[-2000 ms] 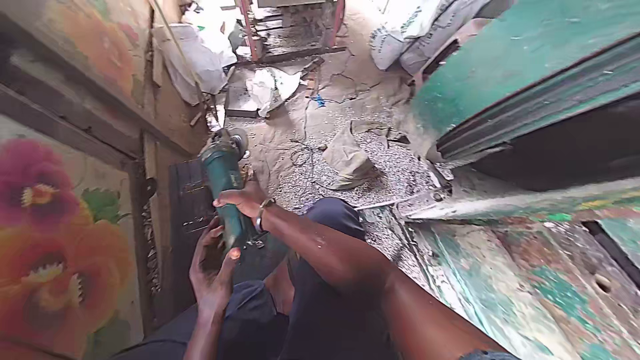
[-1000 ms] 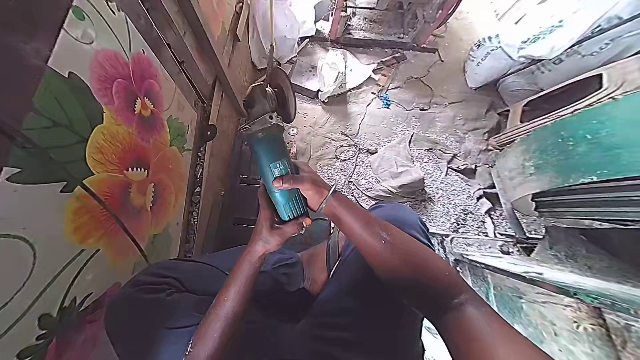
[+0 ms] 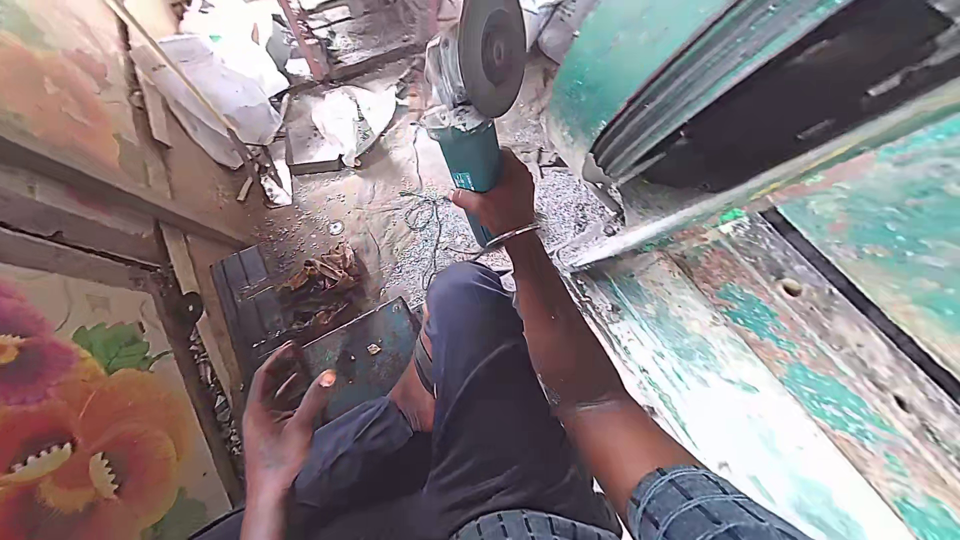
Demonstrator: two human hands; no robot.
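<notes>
My right hand [image 3: 504,196] is wrapped around the teal body of an angle grinder [image 3: 466,154], which is raised above my knee. Its grey disc [image 3: 493,56] points up and away from me at the top of the view. Whether the disc spins cannot be told. My left hand [image 3: 289,412] is held low at the left with fingers apart and nothing in it, over a dark metal box or sheet [image 3: 364,356]. A thin cord [image 3: 424,217] lies loosely on the floor beyond my knee.
A floral painted panel [image 3: 97,420] stands close on the left. To the right are a green painted metal piece [image 3: 622,75] and a worn painted board [image 3: 712,405]. White sacks [image 3: 217,90] and a low tray with a white cloth [image 3: 349,124] lie ahead on the littered floor.
My left hand has let go of the grinder. My right hand has carried the grinder from the left panel up and to the right, away from my left hand. The view has swung.
</notes>
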